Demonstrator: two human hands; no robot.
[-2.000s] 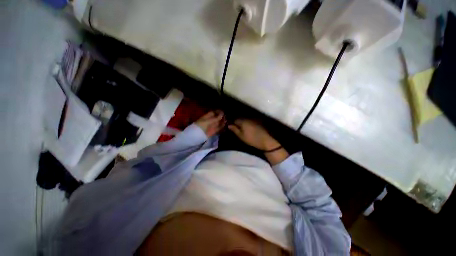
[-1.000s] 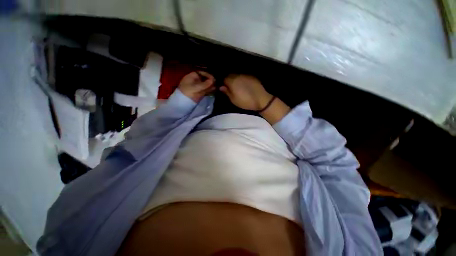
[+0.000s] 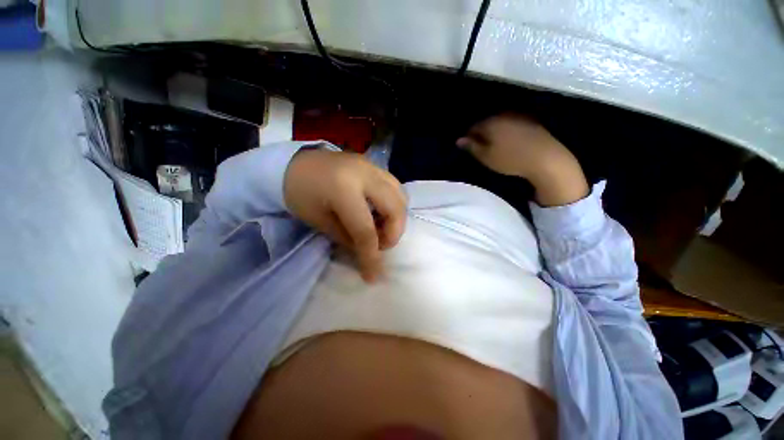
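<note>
My left hand (image 3: 348, 202) is in front of my white top, its fingers curled and the index finger pointing down at the cloth. I see nothing in it. My right hand (image 3: 520, 150) is bent over the dark gap under the bench edge, its fingertips partly in shadow; whether it holds something is not clear. Two black camera cables (image 3: 474, 36) hang over the front edge of the white bench (image 3: 593, 60). The cameras are out of the picture.
Below the bench at left are a red item (image 3: 333, 127), dark items and an open notebook (image 3: 159, 225) with a pen. At lower right, an open brown carton (image 3: 731, 279) stands near several white-and-black units (image 3: 709, 365). A pale wall (image 3: 52, 206) is at far left.
My hands have moved apart: the left came down and towards my body, the right went out to the right. The view tilted down, so the cameras and yellow notes left the picture.
</note>
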